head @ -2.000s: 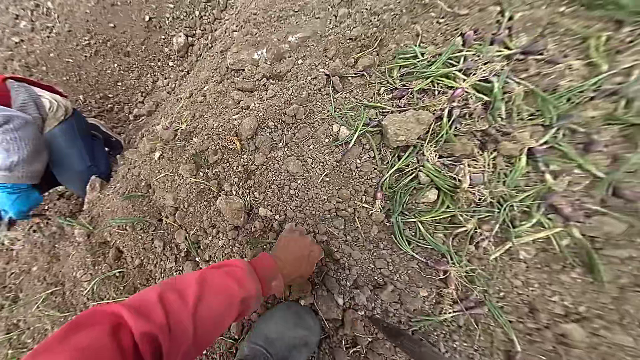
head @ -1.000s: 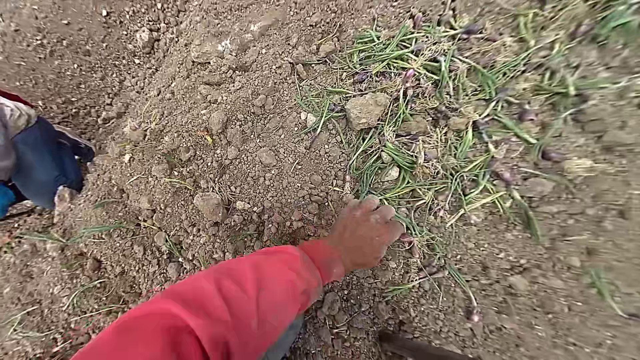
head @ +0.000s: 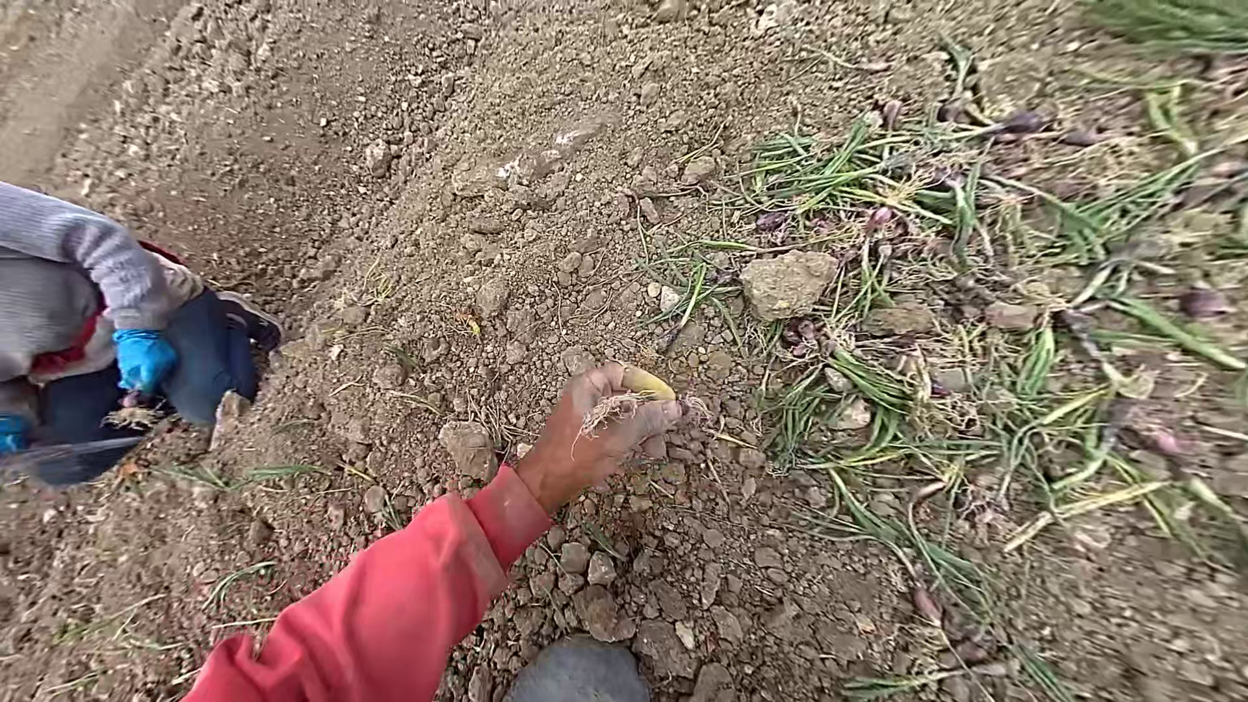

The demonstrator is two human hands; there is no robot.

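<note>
From the lower left, in a red sleeve, my left hand reaches above the soil, its fingers closed on a small rooted onion plant. Pale stringy roots show over the fingers, and a yellow piece lies along the top of the grip. The fingers hide much of the plant. To the right of the hand, pulled onions with green leaves and purple bulbs are strewn over the ground. My right hand is out of view.
At left, a co-worker in blue gloves kneels on the soil, holding a rooted plant. A large clod sits beside the onions, another clod left of my hand. A grey shoe toe shows at the bottom.
My left hand was by the edge of the strewn onions a second ago; now it is farther left of them, with a rooted plant in its fingers. The dark tool at the bottom has left view.
</note>
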